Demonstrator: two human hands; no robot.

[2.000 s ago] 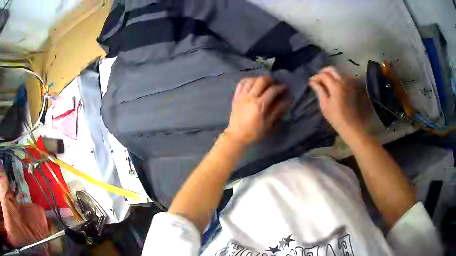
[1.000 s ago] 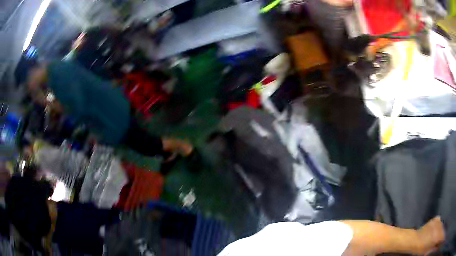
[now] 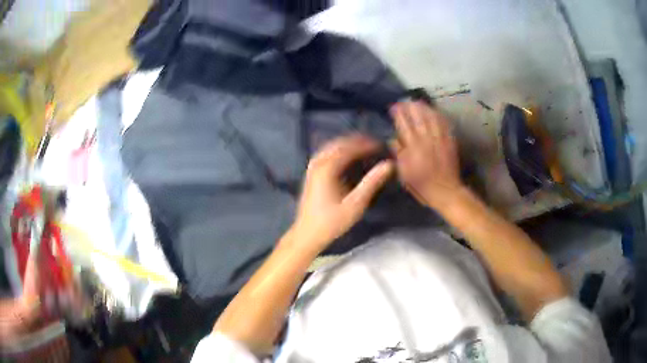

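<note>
A dark grey and black garment piece [image 3: 213, 142] lies spread in front of me, with seams and darker panels. My left hand [image 3: 344, 184] is over its right part, with fingers curled and thumb apart from them. My right hand [image 3: 429, 152] lies flat beside it on the garment's right edge, fingers stretched out. The fingertips of both hands are near each other. The frame is blurred, and I see no cloth gripped. Whatever lies under the garment is hidden.
An iron [image 3: 521, 149] with a dark plate and orange-brown handle rests on the stained white table [image 3: 475, 49] at the right, its hose running to the right edge. Cardboard [image 3: 96, 60] is at the far left. Another person's arm [image 3: 25, 312] is by red cloth [image 3: 42, 248] at the lower left.
The view swung left to the room and another person, then came back. The garment lies differently, with its dark panels shifted. My right hand has moved left and flattened; my left thumb now stands apart.
</note>
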